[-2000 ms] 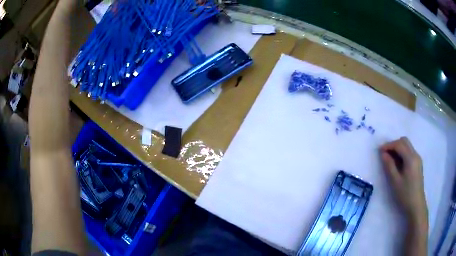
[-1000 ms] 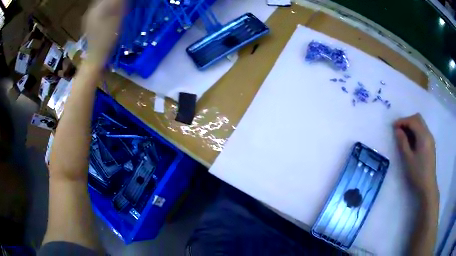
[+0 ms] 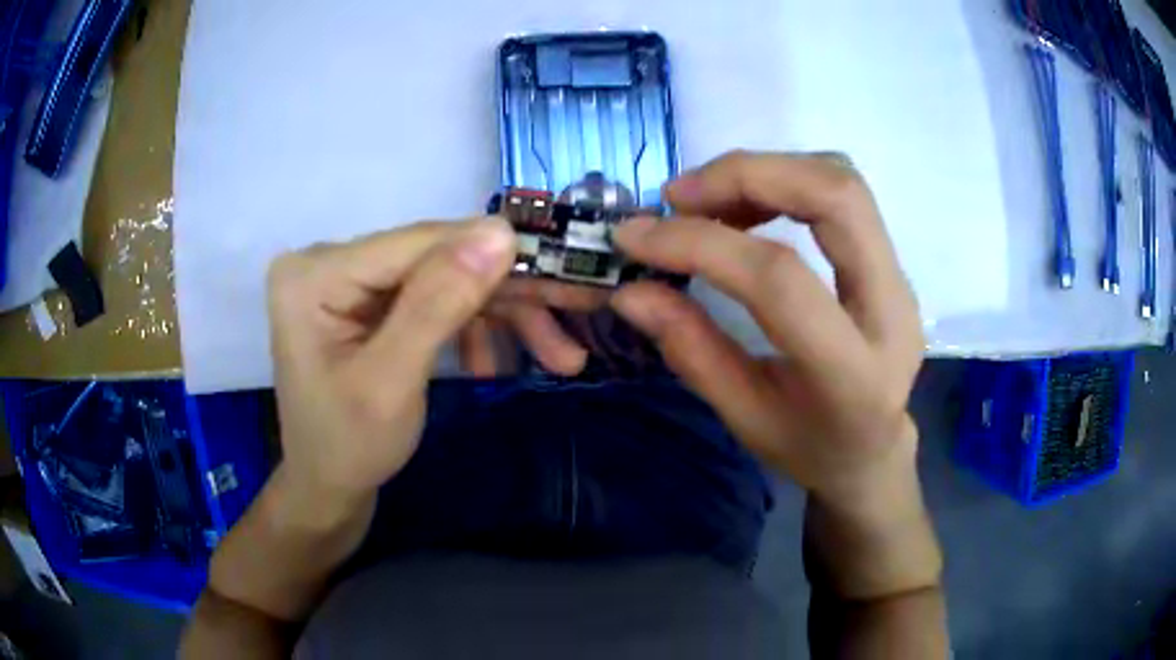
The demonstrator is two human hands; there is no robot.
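A small circuit board point(image 3: 574, 245) with silver ports and a red part is held in the air between both hands, in front of the bench edge. My left hand point(image 3: 387, 303) pinches its left end between thumb and fingers. My right hand point(image 3: 774, 290) has its fingertips on the board's right part. A glossy blue-black power bank housing point(image 3: 587, 110) lies open side up on the white sheet just beyond the hands; the board and fingers cover its near end. Whether my right fingers hold a tiny part too cannot be told.
A blue bin of dark shells point(image 3: 110, 477) is low at left. A black rectangular piece point(image 3: 78, 281) lies on the brown board point(image 3: 145, 194). Flat blue charging cables point(image 3: 1107, 194) hang from dark shells at right. A blue crate of boards point(image 3: 1032, 426) stands at lower right.
The view has swung to the right. My left hand has come from the cable heap to the front centre. Both hands now hold a circuit board, which did not show before.
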